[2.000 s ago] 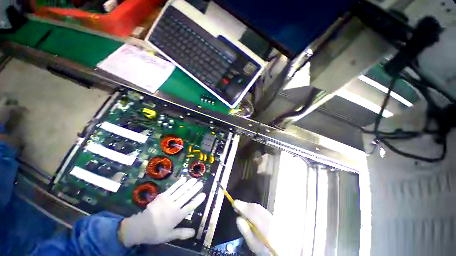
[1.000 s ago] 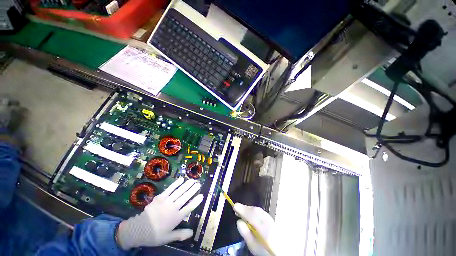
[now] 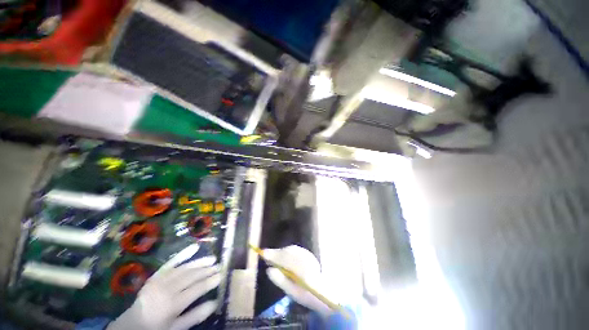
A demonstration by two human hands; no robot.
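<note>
The green circuit board (image 3: 97,248) lies in its carrier at the left, blurred. It bears three large copper-orange rings, a smaller ring (image 3: 201,225), white bars and small yellow-orange parts. My gloved left hand (image 3: 177,293) lies flat over the board's lower right corner, fingers apart, holding nothing that shows. My gloved right hand (image 3: 294,274) is right of the board's edge and grips the thin yellow stick (image 3: 284,271). The stick's tip points up and left, near the pale carrier rail (image 3: 256,213). I cannot tell if it touches anything.
A metal conveyor rail (image 3: 284,156) runs behind the board. Beyond it are a green-matted shelf with a paper (image 3: 97,103), a keyboard (image 3: 174,71) and a red bin (image 3: 84,29). Bright light and a grey cabinet (image 3: 516,225) stand at the right, with black cables above.
The view has swung and blurred; board, shelf and both hands now sit further left in the picture. The left hand's fingers still spread over the board's corner, and the right hand still holds the stick.
</note>
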